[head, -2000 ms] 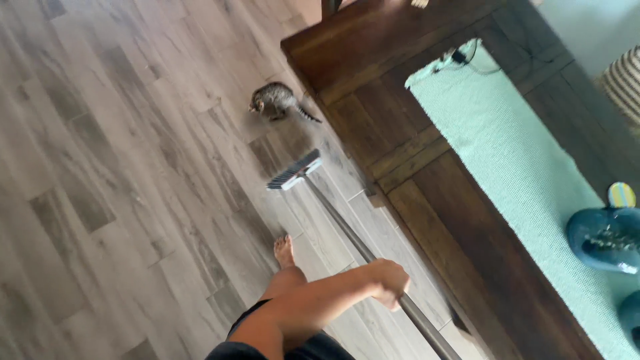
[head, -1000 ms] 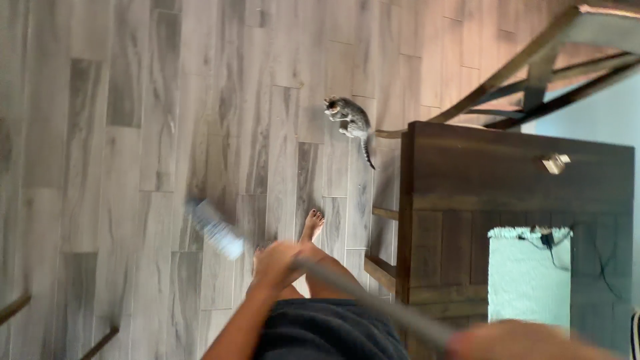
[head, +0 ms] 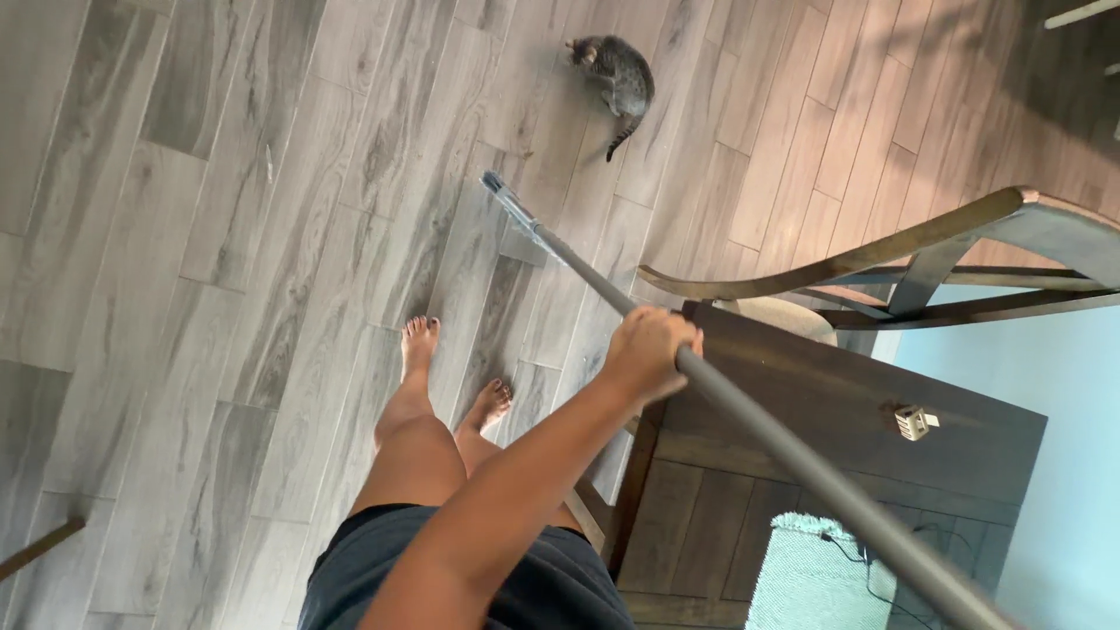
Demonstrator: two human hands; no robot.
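Note:
My left hand (head: 649,354) is shut around the long grey handle of a broom (head: 801,451), at about the middle of the view. The handle runs from the lower right corner up to the narrow broom head (head: 518,208), which is over the plank-patterned floor, seen nearly edge-on. A grey tabby cat (head: 619,77) is curled on the floor above and right of the broom head, apart from it. My right hand is not in view. My bare feet (head: 418,346) are below the broom head.
A dark wooden table (head: 840,385) fills the lower right, bearing a small light-coloured object (head: 915,423), a teal woven runner (head: 809,577) and a dark cable (head: 884,595). A wooden chair (head: 840,258) stands at its far end. A wooden leg (head: 39,547) shows at the left edge.
The broom head has moved from left of the cat to below it since one second ago. My right hand, seen near the handle then, has left the view. The view has turned.

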